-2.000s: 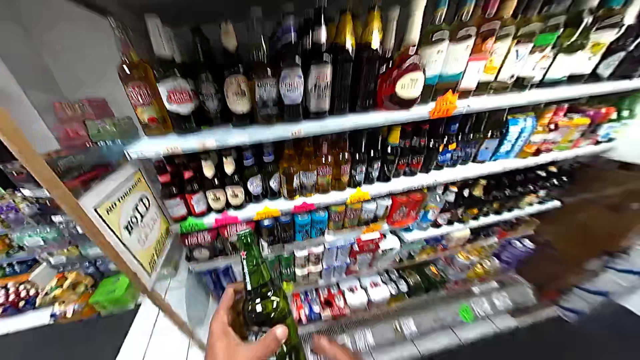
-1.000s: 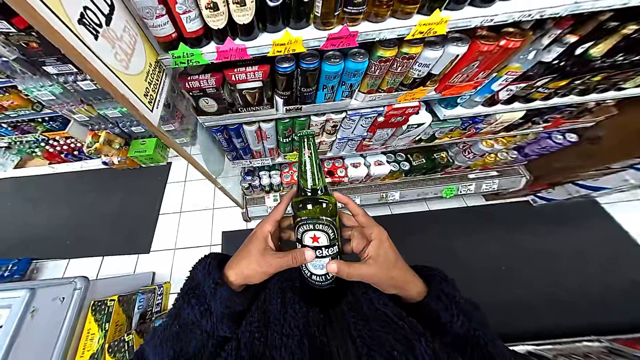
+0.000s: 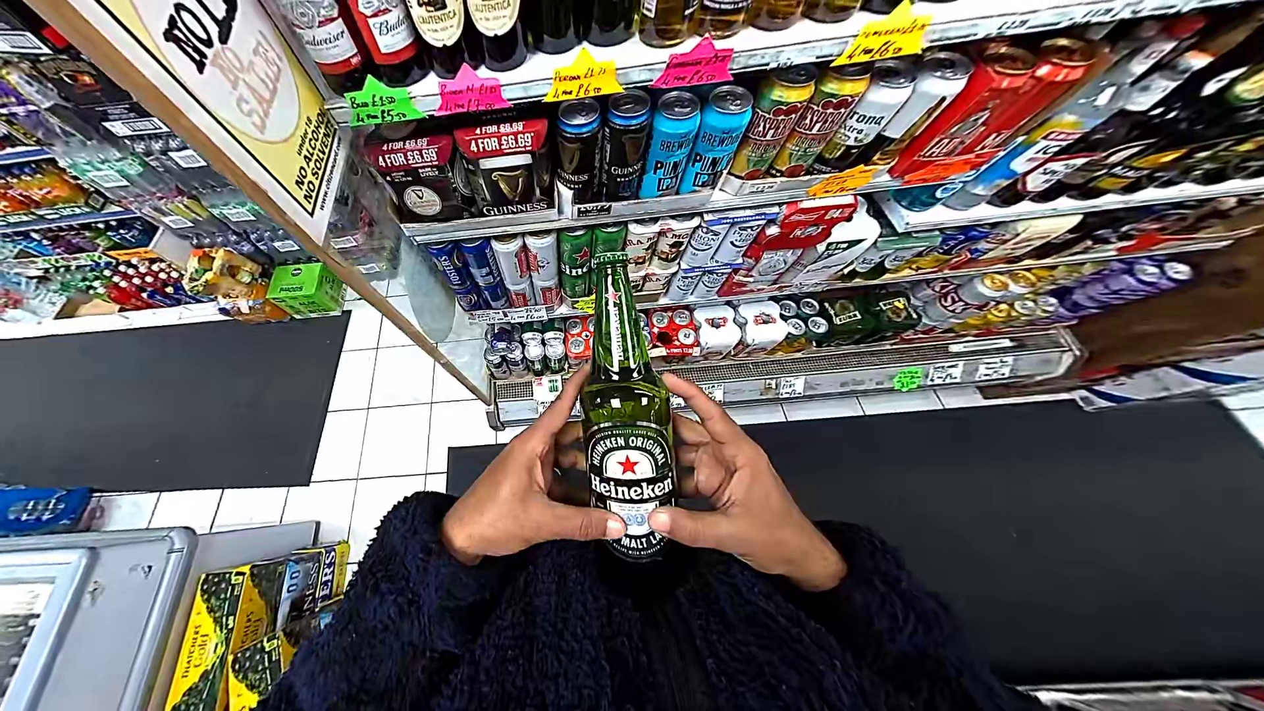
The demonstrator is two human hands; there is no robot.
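A green glass Heineken beer bottle (image 3: 628, 405) is held upright in front of my chest, its front label facing me. My left hand (image 3: 528, 479) grips it from the left, with the thumb on the lower label. From the right, my right hand (image 3: 741, 484) holds the same bottle, its thumb also on the label near the other thumb. The fingers of both hands pass partly behind the glass. Beyond the bottle's neck are shelves of drinks, with Guinness packs (image 3: 504, 168) and blue cans (image 3: 696, 143) on one level.
Star-shaped price cards (image 3: 583, 79) hang on the shelf edge (image 3: 750, 49). A framed yellow and white sign (image 3: 252, 109) stands at the shelf's left end. Dark mats (image 3: 889, 513) lie on the white tiled floor (image 3: 395, 395). At lower left are a grey counter (image 3: 128, 592) and drink boxes (image 3: 247, 612).
The view has tilted down from the upper shelves. My right hand, apart from the bottle two seconds ago, now holds it with my left. The bottle's label has turned to face me.
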